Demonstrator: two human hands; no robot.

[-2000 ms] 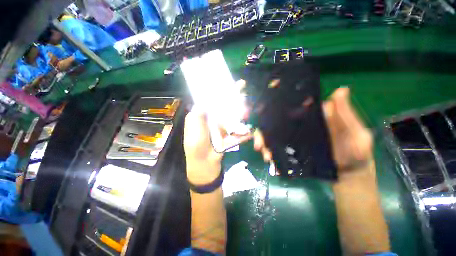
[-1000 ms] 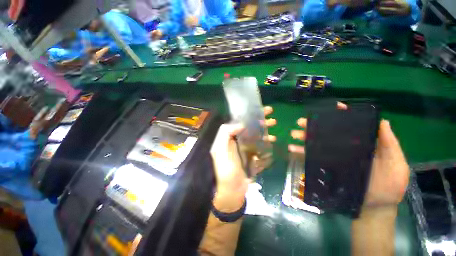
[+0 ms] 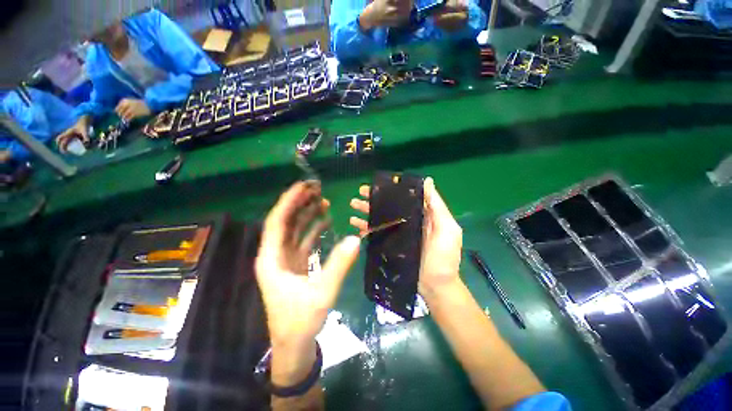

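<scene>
My right hand [image 3: 443, 241] holds a black phone-sized part [image 3: 393, 265] upright near the middle of the view. A thin orange line crosses the part's face, and small bright marks show on its lower half. My left hand [image 3: 301, 273] is raised just left of it, fingers and thumb apart, slightly blurred and not touching it. A thin grey shape shows above the left fingertips; I cannot tell whether it is held. A crumpled white piece [image 3: 335, 343] lies below, between the wrists.
A black foam tray [image 3: 229, 321] with silver displays [image 3: 144, 309] and orange flex cables is at left. A blister tray [image 3: 514, 233] of glossy black panels is at right, beside a black stick [image 3: 499, 290]. A frame tray [image 3: 241, 100], loose parts and people in blue smocks are beyond.
The bright panel seen in my left hand no longer shows clearly, and its fingers have spread. The view has shifted right, bringing the blister tray fully in. My right hand still holds the black part.
</scene>
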